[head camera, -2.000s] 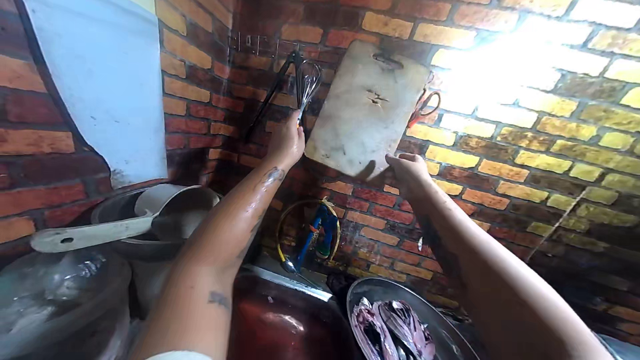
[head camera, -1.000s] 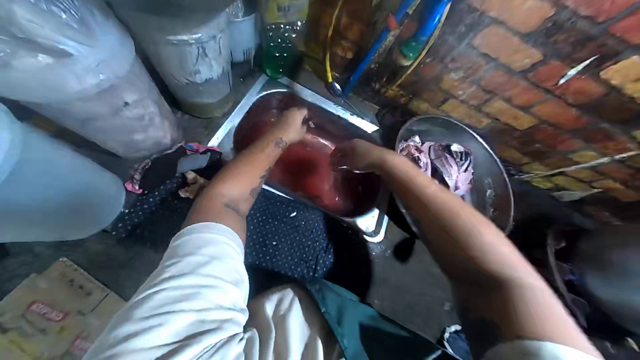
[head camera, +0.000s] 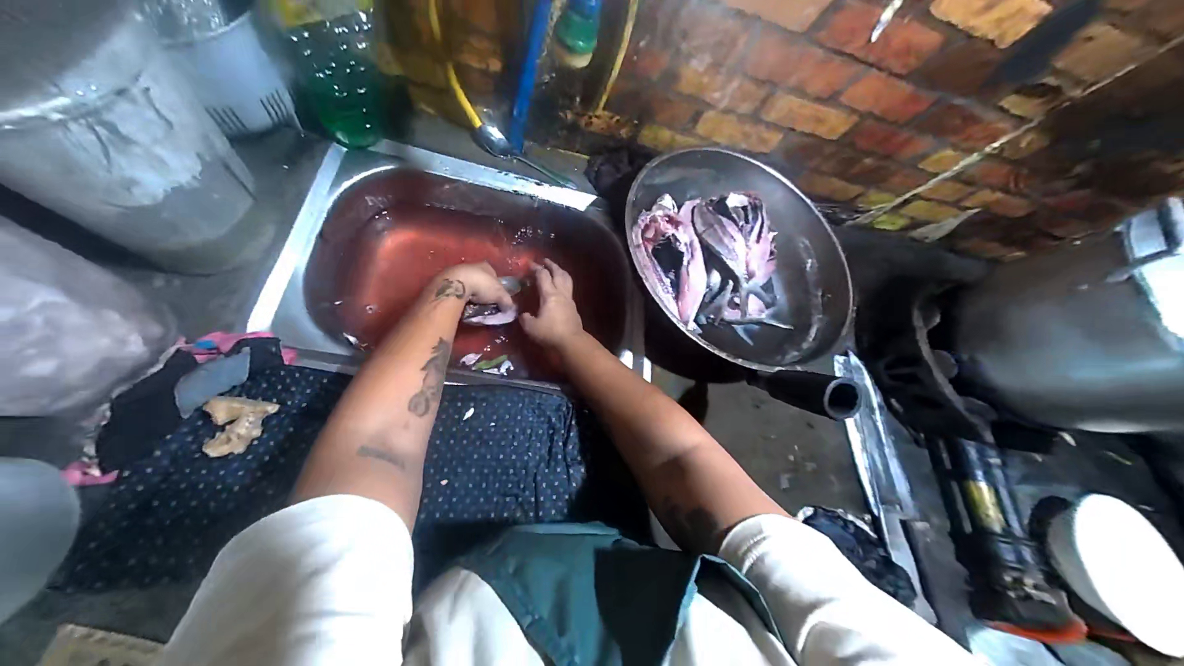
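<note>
Reddish water stands in a metal sink basin (head camera: 388, 250). Over it my left hand (head camera: 479, 287) is closed around a piece of fish (head camera: 488, 315), part of which my fingers hide. Just to the right, my right hand (head camera: 553, 303) has its fingers spread, with nothing seen in it; a small pale thing lies between the two hands. Small scraps, one of them green (head camera: 490, 363), show near the basin's front edge. Beside the sink on the right, a frying pan (head camera: 819, 254) with a black handle holds several pieces of fish (head camera: 740, 242).
A spoon (head camera: 495, 141) and a green plastic bottle (head camera: 347, 102) are behind the sink. At left stands a large bucket (head camera: 120, 139). A dotted dark cloth (head camera: 499, 453) with a ginger root (head camera: 238, 424) lies in front. A large metal pot (head camera: 1073, 324) and a white bowl (head camera: 1119, 569) are at right.
Both hands were up at a cutting board and a whisk on the brick wall, then came down into the sink. A piece of fish now shows in my left hand. The view has tilted down.
</note>
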